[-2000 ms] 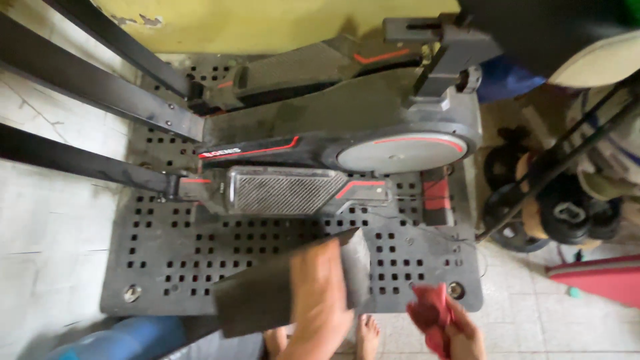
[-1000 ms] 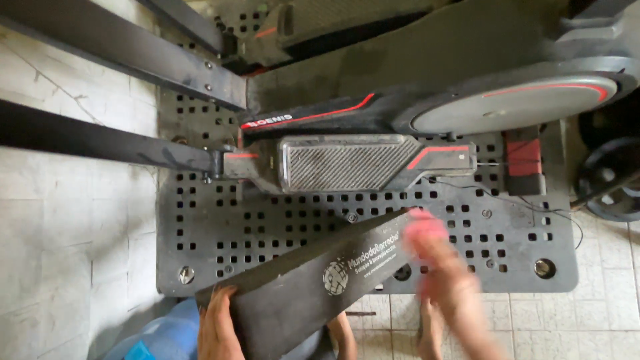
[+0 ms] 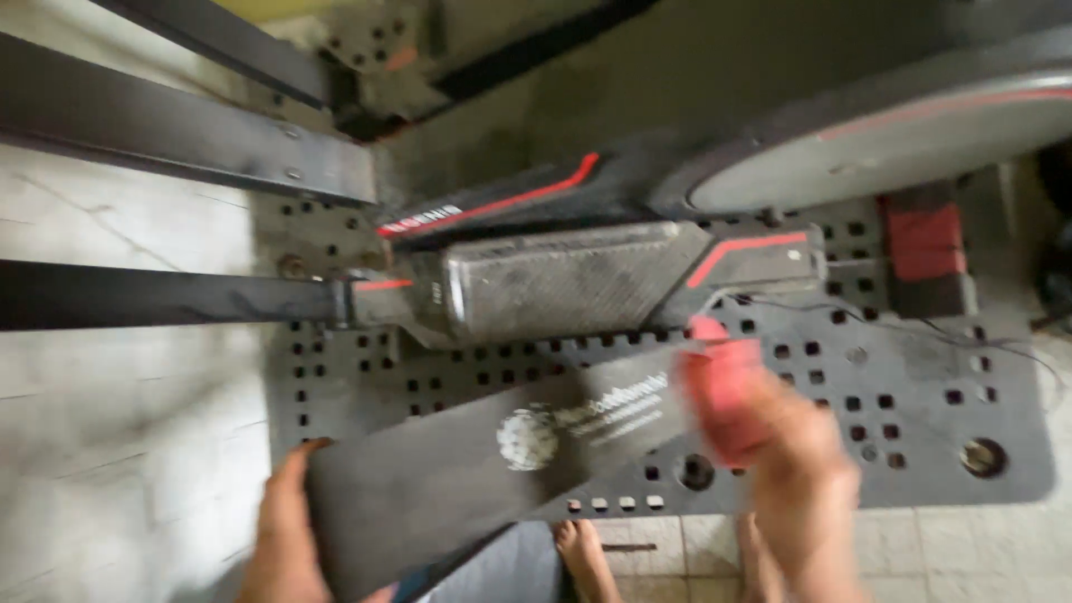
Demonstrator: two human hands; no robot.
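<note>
A dark flat panel or box [image 3: 452, 469] with white printed writing lies slanted at the lower middle. My left hand [image 3: 289, 528] grips its lower left end, fingers along the edge. At its right end my right hand [image 3: 796, 461] holds a crumpled red cloth [image 3: 724, 394] against or just over the surface; this hand is blurred. Beyond the panel, the textured pedal [image 3: 561, 289] of an elliptical trainer [image 3: 536, 142] shows, with red trim beside it.
A grey perforated plastic platform [image 3: 1005, 419] lies under the machine. Dark metal bars [image 3: 167, 293] reach in from the left. A thin cable crosses the platform at right, near a red and black block [image 3: 925, 243]. Bare feet [image 3: 586, 553] show on the tiled floor below.
My left hand has come to the panel's left end, where it was not seen two seconds ago. The cloth in my right hand has moved onto or over the panel's right end. The view has moved closer.
</note>
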